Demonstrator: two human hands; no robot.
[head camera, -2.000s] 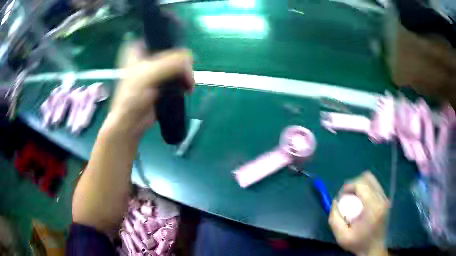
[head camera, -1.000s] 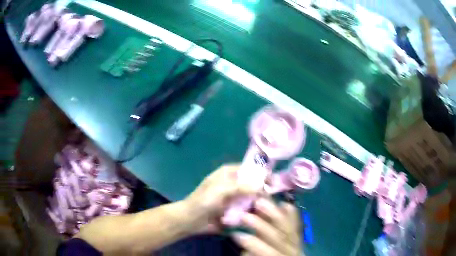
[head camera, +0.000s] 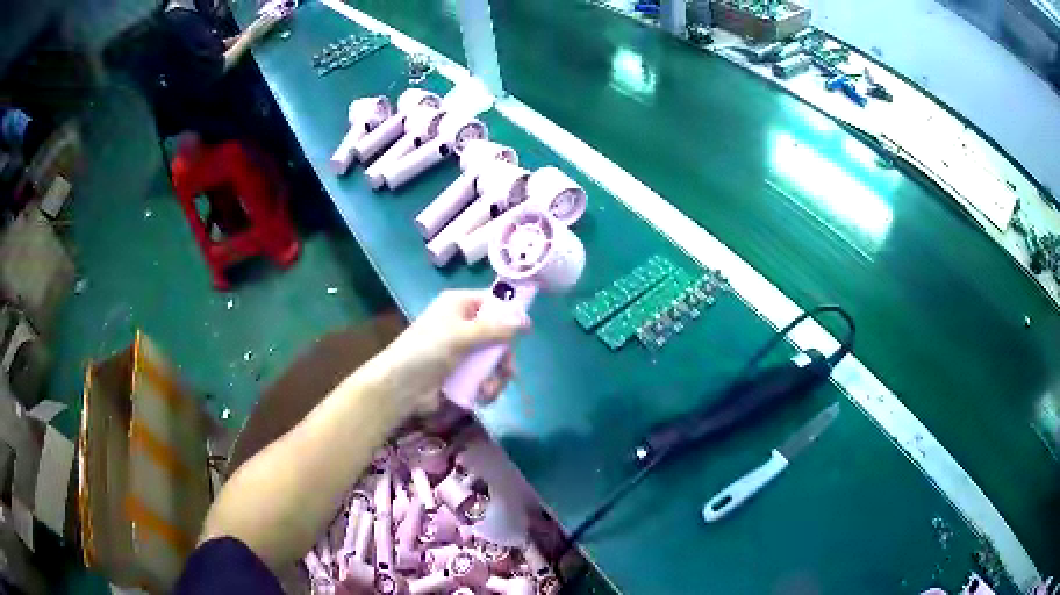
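Note:
My left hand (head camera: 471, 343) holds a pink handheld fan (head camera: 479, 370) by its handle, ring head up, above the bench's near edge. A dark oval opening shows below the ring. Just beyond it, several assembled pink fans (head camera: 448, 224) lie in a row, handles toward the near edge. My right hand is not in view.
Green PCB panels (head camera: 628, 295) lie right of the fans. A black electric screwdriver (head camera: 732, 407) with cord and a pale-handled knife (head camera: 746, 488) lie further right. A carton heaped with pink fans (head camera: 424, 523) stands below the edge. Red stool (head camera: 233, 209) and another person (head camera: 192, 52) at upper left.
The view has swung left. My left hand has carried the fan over to the laid-out row. My right hand, earlier at the fan too, has gone out of the picture.

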